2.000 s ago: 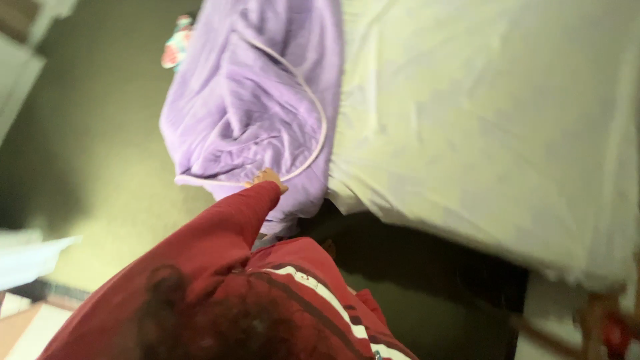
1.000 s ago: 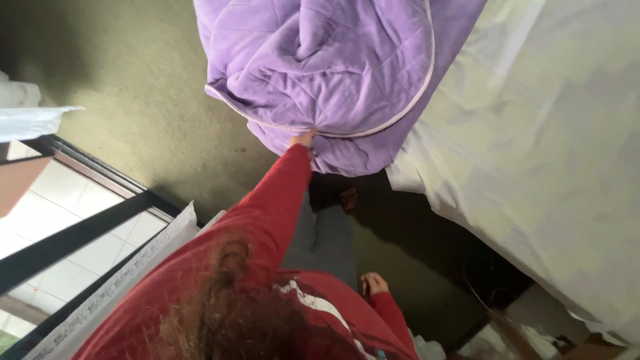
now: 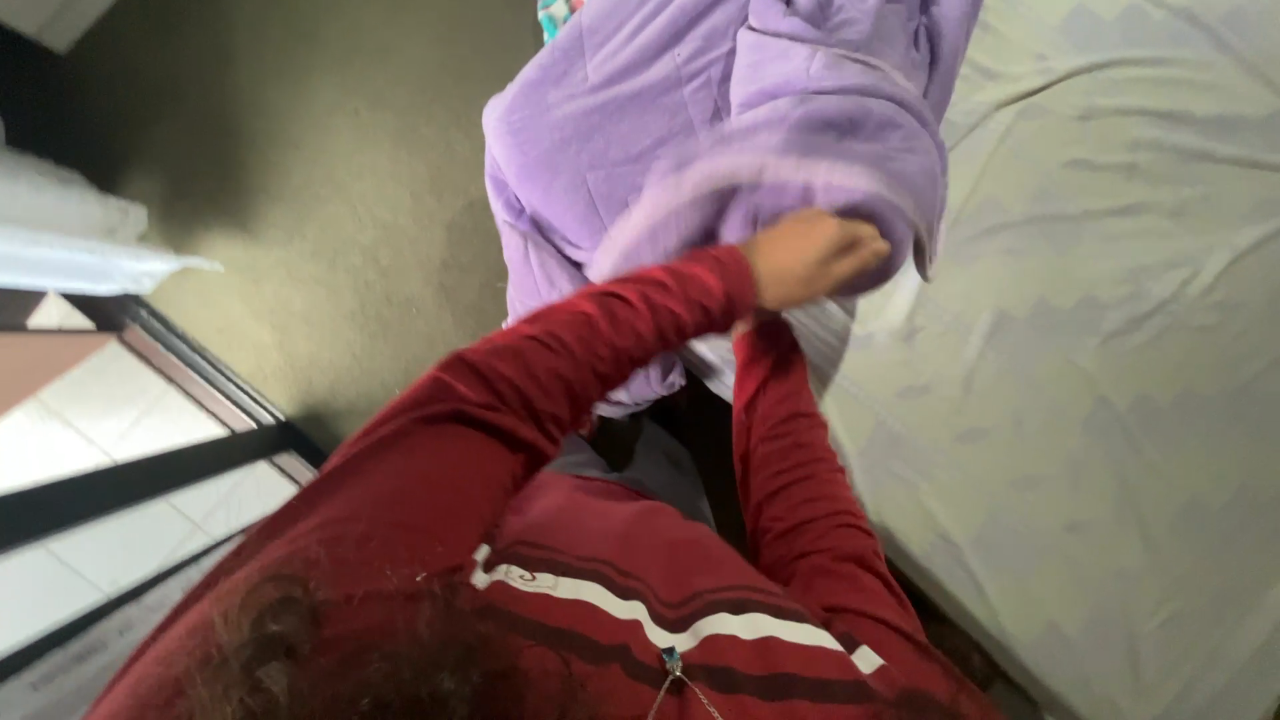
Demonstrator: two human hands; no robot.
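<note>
A quilted purple blanket [image 3: 640, 130] with a pale edging lies bunched along the side of the bed, part of it hanging down. My left hand [image 3: 815, 258] is closed on a fold near the blanket's pale edge, at the bed side; the fold is blurred. My left forearm crosses over my right wrist. My right hand is almost wholly hidden behind the left one, with only a bit of skin at the cuff [image 3: 745, 322], so its hold cannot be made out.
A bed with a pale patterned sheet [image 3: 1100, 350] fills the right side. Greenish-brown floor [image 3: 330, 200] lies to the left. A dark-framed sliding door track [image 3: 210, 360] and white tiles [image 3: 130, 410] are at lower left, below a white curtain [image 3: 80, 240].
The left-side arm, earlier stretched out to the blanket's edge, has swung right across the body. The other hand, low by the body one second ago, has come up to the blanket.
</note>
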